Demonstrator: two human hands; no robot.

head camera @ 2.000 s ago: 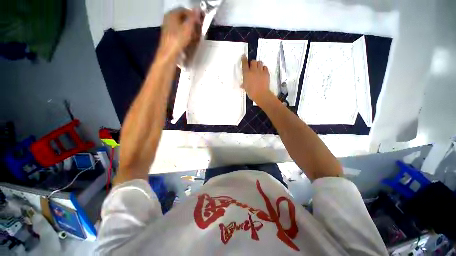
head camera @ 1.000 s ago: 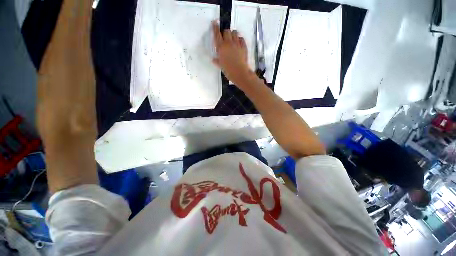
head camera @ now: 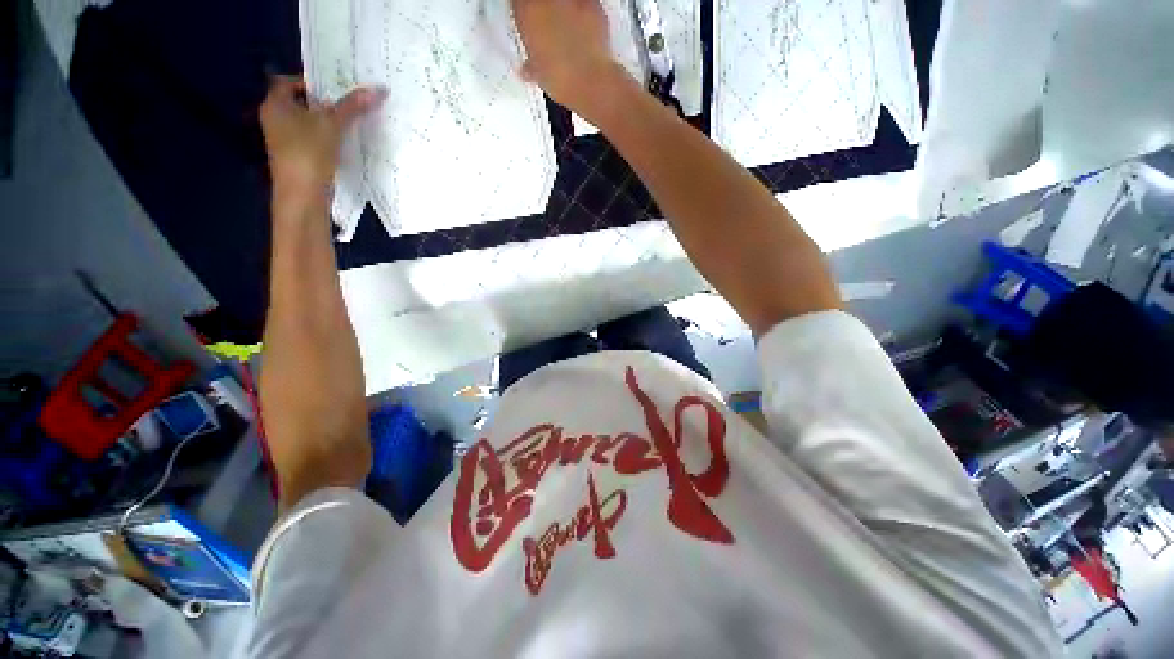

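A white paper pattern piece (head camera: 451, 142) with drawn lines lies on dark quilted cloth (head camera: 605, 193). My left hand (head camera: 309, 126) is at its left edge, thumb and fingers spread, thumb over the paper. My right hand (head camera: 563, 49) lies on the right part of the same piece; its fingertips are cut off by the top edge of the picture. Shears (head camera: 655, 41) lie on a narrower pattern piece (head camera: 688, 58) to the right, their far end out of view. Another pattern piece (head camera: 792, 84) lies further right.
White table covering (head camera: 515, 290) shows along the near edge. Large white sheets (head camera: 991, 77) lie at the right. Below the table are a red plastic frame (head camera: 113, 386) at left and a blue one (head camera: 1017, 290) at right.
My left hand has come back from beyond the top left to the left edge of the pattern piece. My right hand stays on that piece, now higher in the picture as the view has shifted.
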